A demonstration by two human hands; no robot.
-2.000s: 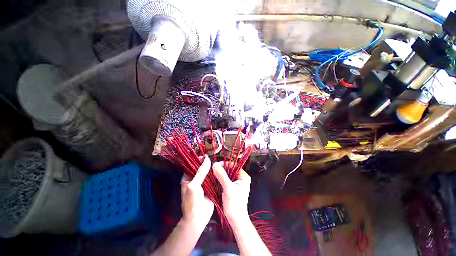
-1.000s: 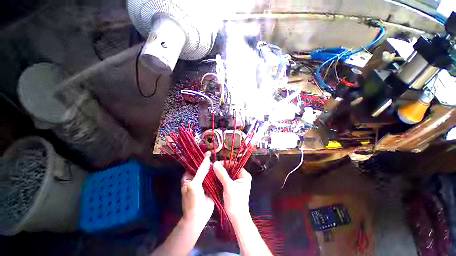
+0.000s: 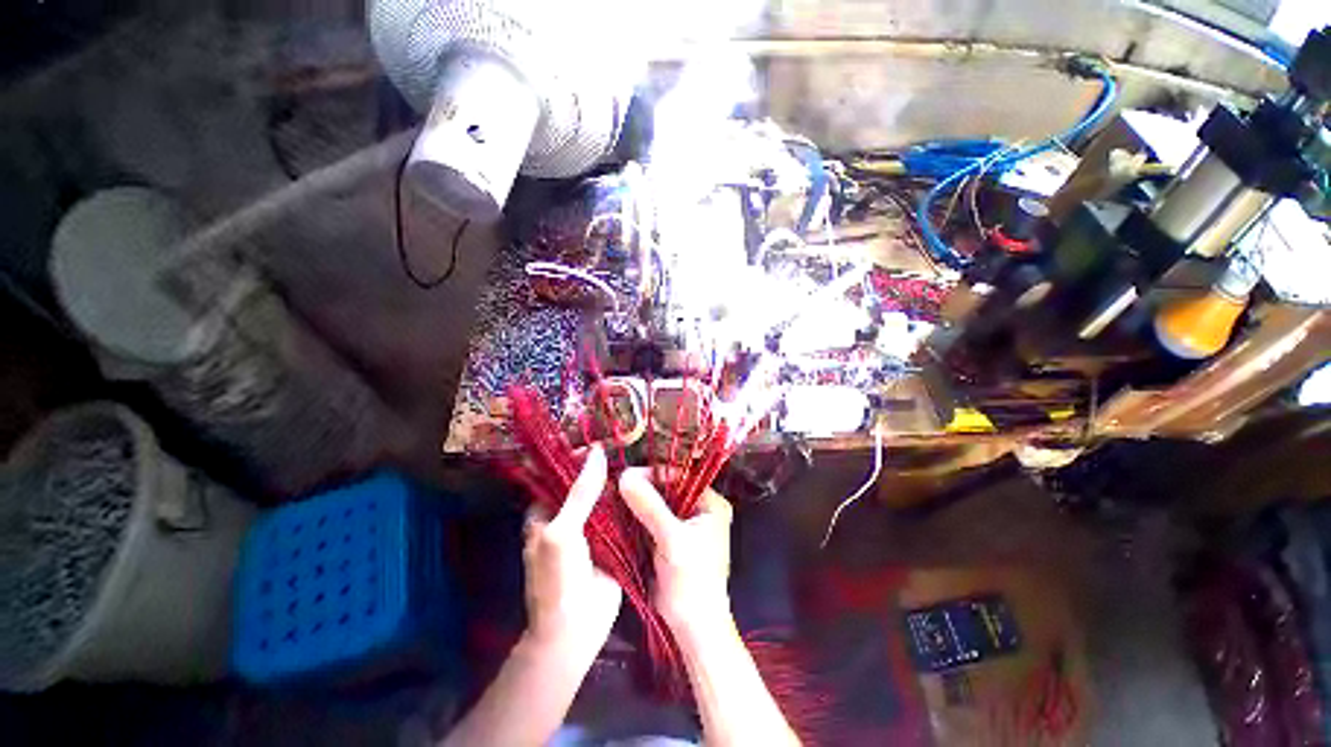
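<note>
My left hand is closed around a thick fanned bunch of red wires that points up and left. My right hand holds a thinner bunch of red wires fanned up and right, with some pale tips. The two bunches meet between my hands and hang down between my forearms. Single wires stand up between the thumbs, in front of two pale rings at the bench edge. The whitish machine behind them is largely lost in glare.
Small grey metal bits lie on the bench at left. A white fan stands upper left, a blue perforated stool and a pale bucket lower left. A black and silver press is at right. A dark flat item lies on cardboard below.
The left bunch has shifted slightly right and its tips are blurred. The single wires between the thumbs have changed position. Both hands keep nearly the same place and grip.
</note>
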